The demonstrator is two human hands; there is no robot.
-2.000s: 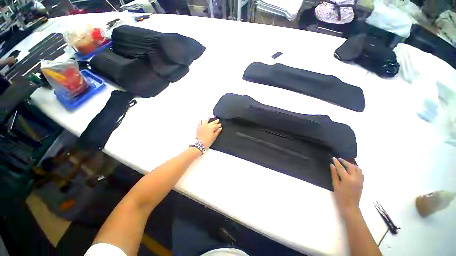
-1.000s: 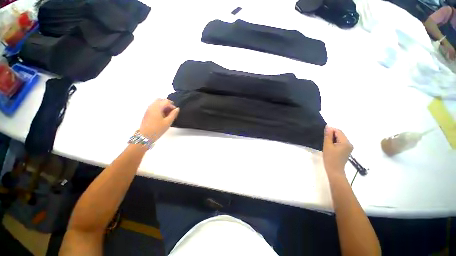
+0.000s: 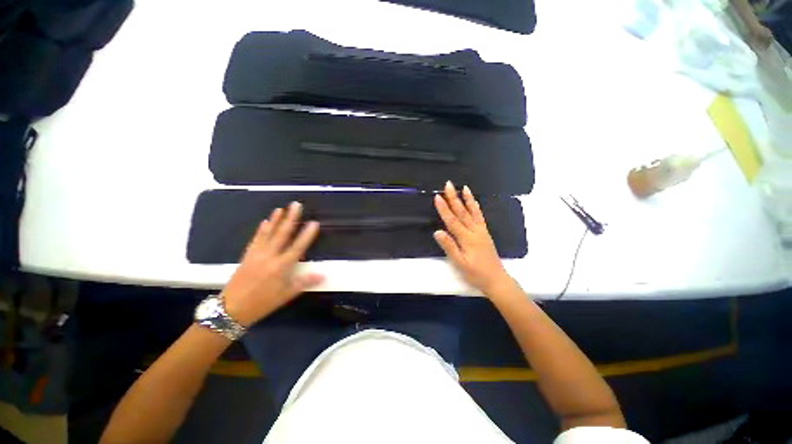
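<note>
A black slotted panel (image 3: 373, 243) lies flat along the table's near edge, its slot a thin dark line. My left hand (image 3: 273, 260) rests on its left part, fingers spread, thumb at the near edge. My right hand (image 3: 466, 238) lies flat on its right part, fingers apart, fingertips near the far edge. Neither hand grips anything. Just beyond lies a second black panel (image 3: 252, 147) with a closed dark slot. Farther still is a black panel row (image 3: 260, 69) with a shaped far edge and a long slot.
Dark thread snips (image 3: 584, 216) with a cord lie right of the panels on the white table (image 3: 130, 217). A small bottle with brownish contents (image 3: 651, 178) and a yellow card (image 3: 735, 137) are farther right. Black work pieces (image 3: 52, 52) are at far left, another black panel (image 3: 486, 10) at the top.
One panel has come from the near row to the table edge, apart from the others. My hands have gone from gripping its ends to lying flat on it. The view has shifted.
</note>
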